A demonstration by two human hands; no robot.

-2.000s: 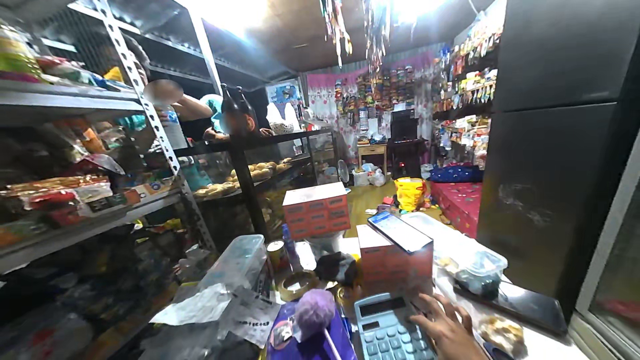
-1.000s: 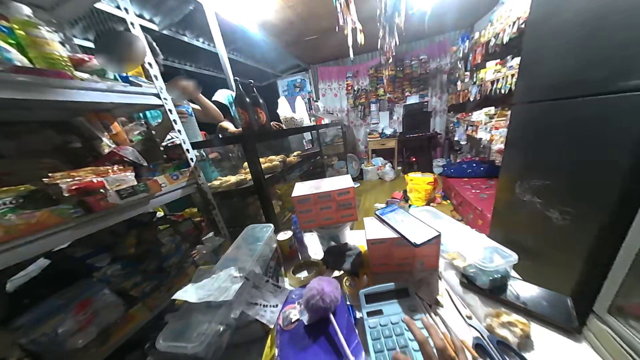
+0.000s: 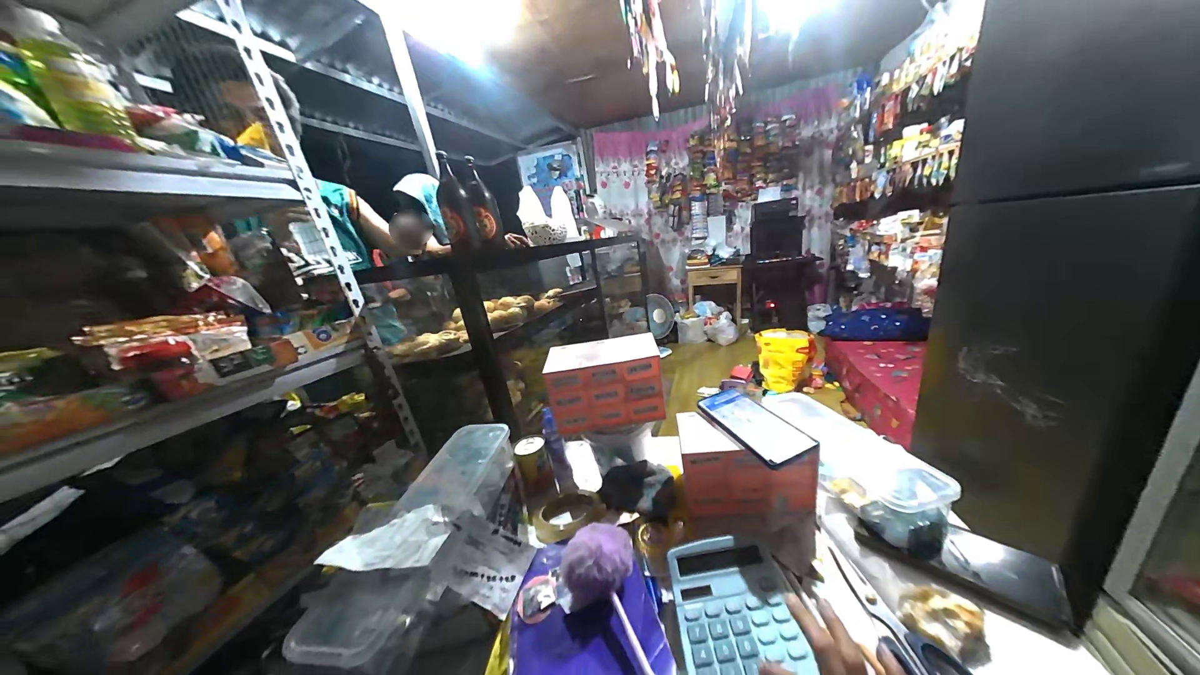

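A light blue calculator (image 3: 736,609) lies on the table at the bottom. My right hand (image 3: 830,637) rests over its right edge and lower keys, fingers spread, holding nothing; part of it is cut off by the frame. My left hand is out of view. Left of the calculator lies a purple notebook (image 3: 586,637) with a fluffy purple pompom pen (image 3: 597,562) on it. Scissors (image 3: 886,609) lie just right of my hand. Behind the calculator, a smartphone (image 3: 757,427) rests tilted on a red-and-white box (image 3: 745,478).
A second red box (image 3: 605,380), a tape roll (image 3: 567,514) and a plastic container (image 3: 459,469) stand on the table. Metal shelves (image 3: 187,403) of goods are at left, a dark refrigerator (image 3: 1059,375) at right. Two people (image 3: 352,225) are beyond the shelves and bread display case.
My right hand has moved down along the calculator's keys and shows less in view. Beyond the shelves, a person has shifted position.
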